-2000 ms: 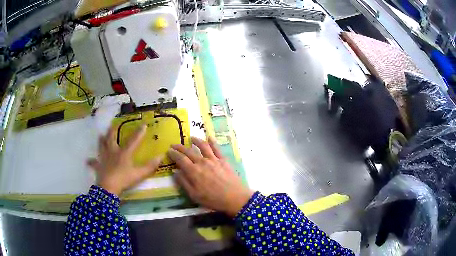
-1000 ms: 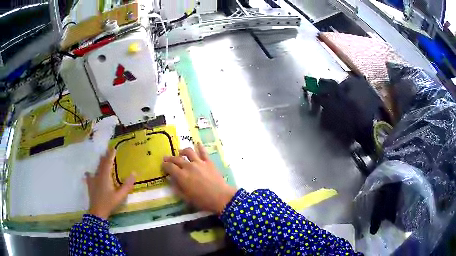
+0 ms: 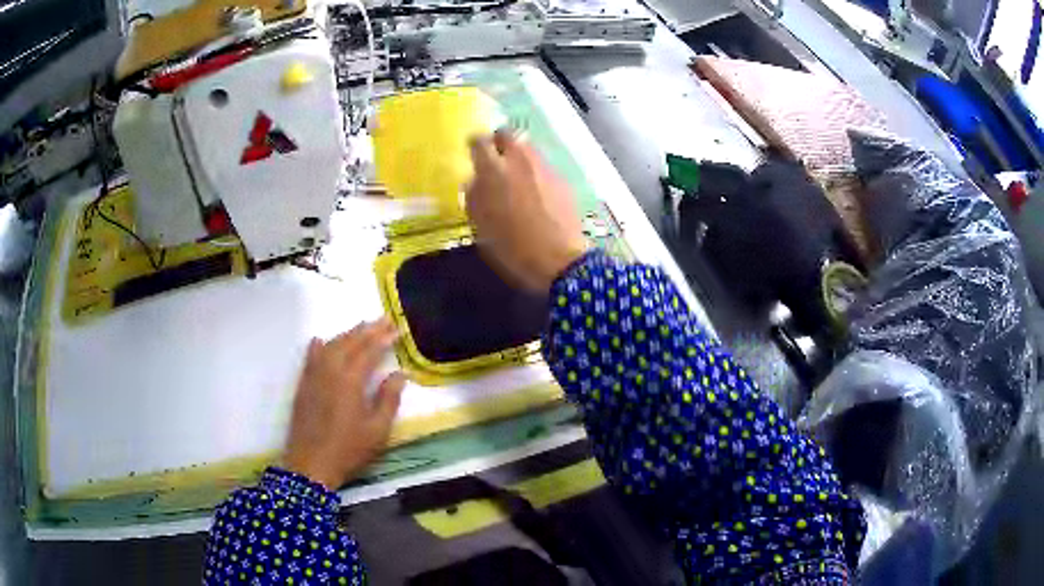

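Observation:
The yellow template flap (image 3: 429,143) stands folded back, behind the template frame (image 3: 395,309), and is blurred. The frame lies on the white template base (image 3: 206,395), with a black fabric panel (image 3: 464,303) inside its border. My right hand (image 3: 521,206) is bent at the flap's right edge with the fingertips closed on it; the forearm passes over the right side of the frame. My left hand (image 3: 343,401) is open, fingers spread, its fingertips beside the frame's lower left edge.
The white sewing head (image 3: 263,149) is left of the flap. Black pieces (image 3: 761,229) with a green bit (image 3: 682,173) lie on the right. A clear plastic bag (image 3: 939,309) and a tape roll (image 3: 844,288) are beside them. A black strip (image 3: 458,495) is at the front edge.
The template has moved right, out from under the sewing head. The flap has swung up and back, showing the black panel. My right hand has moved up with it; my left hand has moved right.

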